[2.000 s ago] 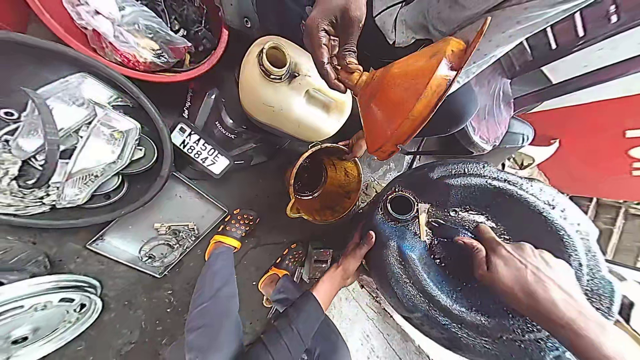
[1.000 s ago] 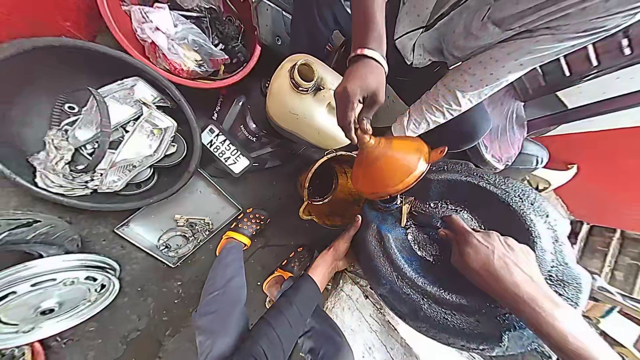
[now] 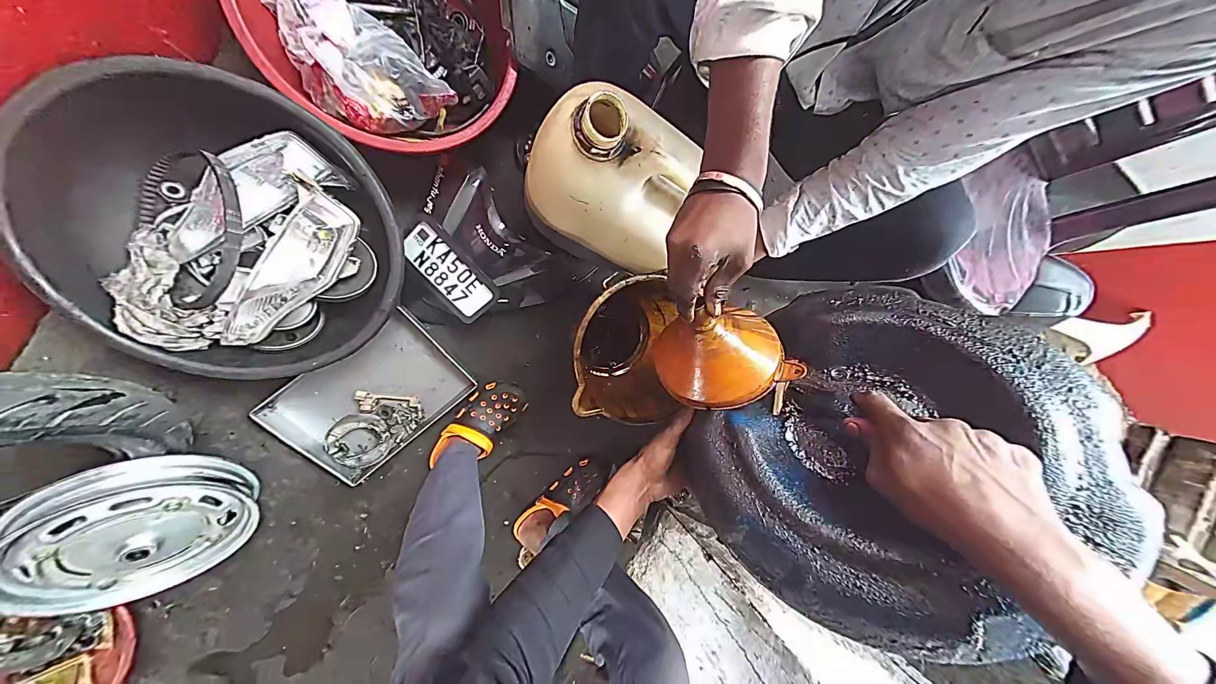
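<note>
A large black drum or basin (image 3: 883,579), its surface wet and oily, fills the right side. My left hand (image 3: 646,475) grips its near left edge, with fingertips partly hidden. Over its top reaches my right hand (image 3: 959,465), fingers curled round what looks like a thin dark tool (image 3: 825,382), its tip near a pale piece. Another person's hand (image 3: 712,247) pinches the spout of an orange funnel (image 3: 717,366), wide end down, over the drum's left edge. An oily yellow jug (image 3: 617,399) stands beside it. Behind is a cream plastic can (image 3: 589,190) with an uncapped neck.
A black tub (image 3: 57,275) holds headlight parts; a red tub (image 3: 475,123) holds bagged parts. A metal tray (image 3: 304,418) bears small parts. A wheel rim (image 3: 142,551) and a tyre (image 3: 95,408) lie at left. Feet in clogs (image 3: 494,408) are near the jug.
The other person's hand has brought the funnel, earlier held tilted above the drum, down to the drum's left edge. It now covers the round opening seen in the first frame. My hands keep about the same places.
</note>
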